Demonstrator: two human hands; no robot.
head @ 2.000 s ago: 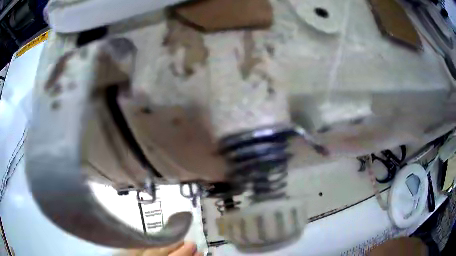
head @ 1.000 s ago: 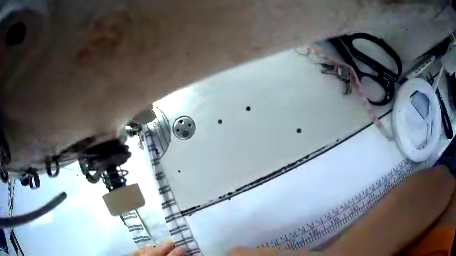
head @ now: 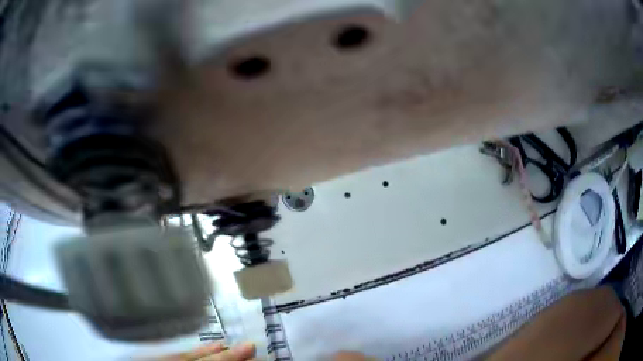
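Note:
A narrow white strip with dark cross stripes (head: 276,338) runs down from the cream sewing machine head (head: 366,106) to the bottom edge. Another striped piece (head: 211,328) shows to its left. My left hand (head: 220,351) is cut off by the bottom edge; its fingertips lie at the fabric, left of the strip. My right forearm (head: 564,328) crosses the lower right, and only a blurred bit of my right hand (head: 349,356) shows at the bottom edge, right of the strip. The needle and presser foot are hidden behind the head and its dials.
A blurred ribbed tension knob (head: 134,282) looms at left. The machine bed (head: 395,225) has small holes. Black-handled shears (head: 546,166), a pinkish tape (head: 525,187) and a white tape roll (head: 584,225) lie at right. A printed ruler strip (head: 479,328) runs along the front.
The view has shifted, so the machine head and knob now cover the needle area. Bed, shears and roll sit lower in view. My left fingertips remain at the fabric by the bottom edge.

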